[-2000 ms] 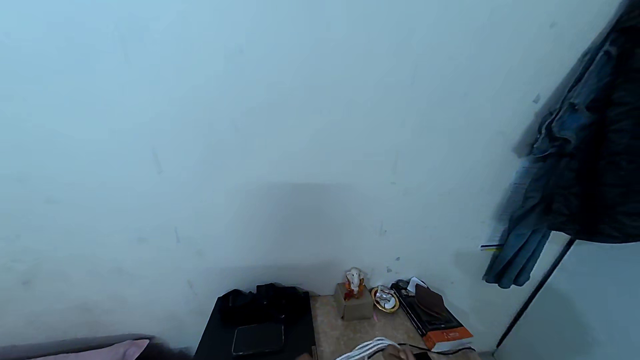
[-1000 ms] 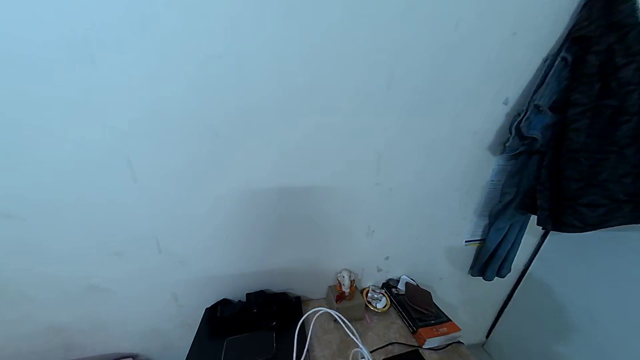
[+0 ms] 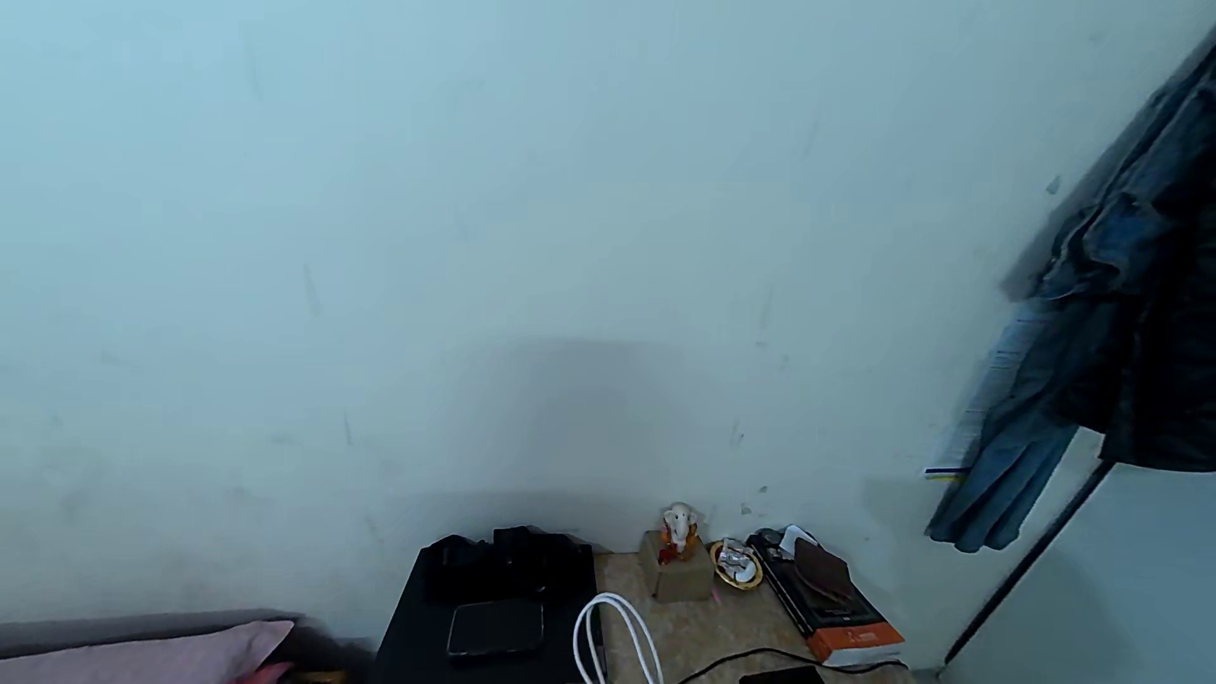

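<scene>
Neither of my hands shows in the head view. At the bottom centre, a white cable (image 3: 622, 608) rises in a loop in front of a small tabletop (image 3: 679, 632); what holds it up, if anything, is out of frame. A phone-like black device (image 3: 496, 628) lies on a black surface (image 3: 404, 627) at the left, with a dark bundle (image 3: 513, 560) behind it. A small elephant-headed figurine (image 3: 678, 530) sits on a box (image 3: 677, 570). Right of it are a small round bowl (image 3: 736, 564) with foil-like contents and a book (image 3: 845, 632) with a brown wallet-like item (image 3: 824, 572) on top.
A pale wall (image 3: 570, 237) fills most of the view. Jeans (image 3: 1016, 446) and a dark garment (image 3: 1178, 380) hang at the right, partly over a printed paper (image 3: 988, 389). A pink pillow (image 3: 152, 657) lies at the lower left. A thin black cable (image 3: 760, 653) crosses the tabletop.
The white cable lay low at the bottom edge two seconds ago; it now stands up in a loop. The view has shifted slightly.
</scene>
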